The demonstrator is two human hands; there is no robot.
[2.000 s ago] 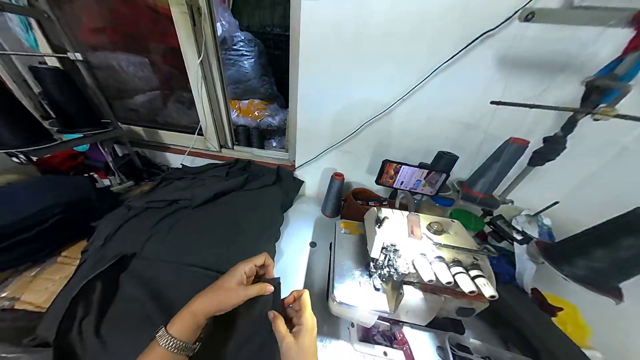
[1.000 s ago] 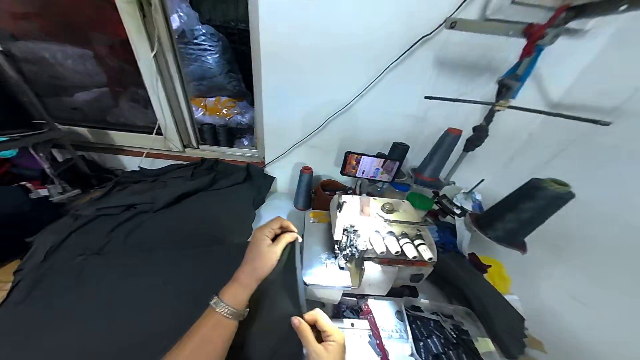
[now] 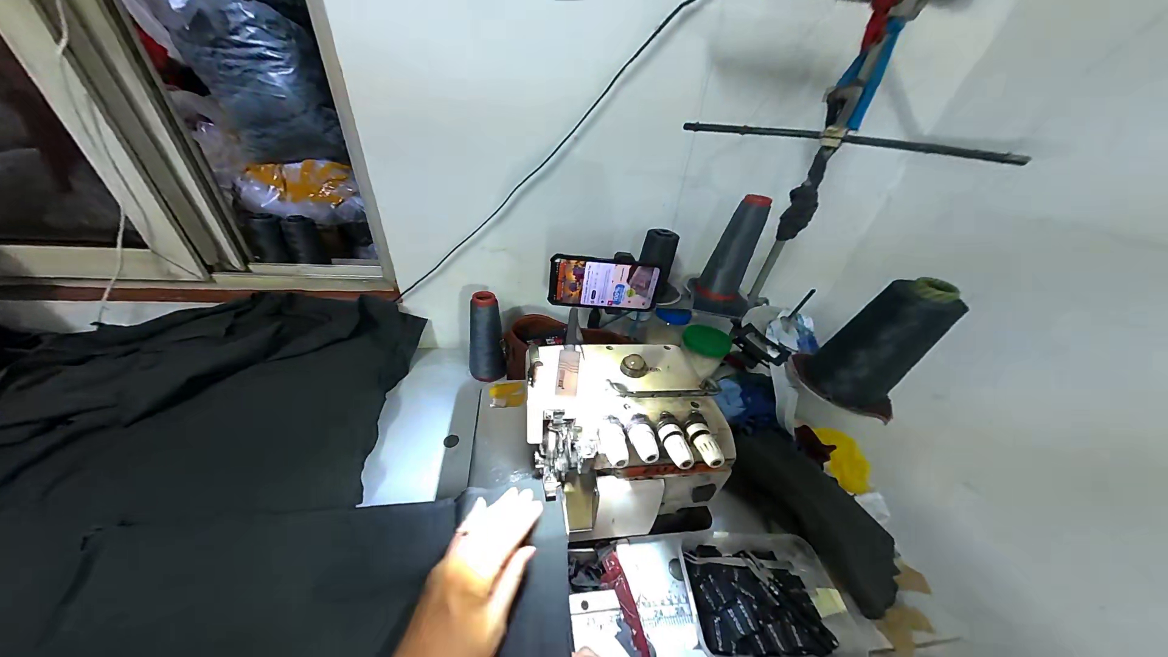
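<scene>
My left hand [image 3: 479, 570] lies palm down on dark fabric [image 3: 274, 566], its fingers extended close to the needle area of an overlock sewing machine [image 3: 630, 411]. The thumb is spread from the fingers. Of my right hand [image 3: 584, 652], only a fingertip shows at the bottom edge, right of the fabric; the rest is out of frame. The fabric's edge reaches the front of the machine, and more dark cloth [image 3: 201, 401] lies in folds on the left.
A dark thread cone [image 3: 486, 336] stands behind the machine, beside a phone [image 3: 605, 283] with a lit screen. Larger cones [image 3: 881, 347] lean at the right. In front of the machine, a plastic tray [image 3: 803, 547] holds small black labels and metal tweezers. A window frame [image 3: 356, 146] borders the back left.
My left hand no longer pinches the fabric edge and now rests flat on the cloth near the machine. My right hand has almost left the view at the bottom. The view has shifted closer to the machine.
</scene>
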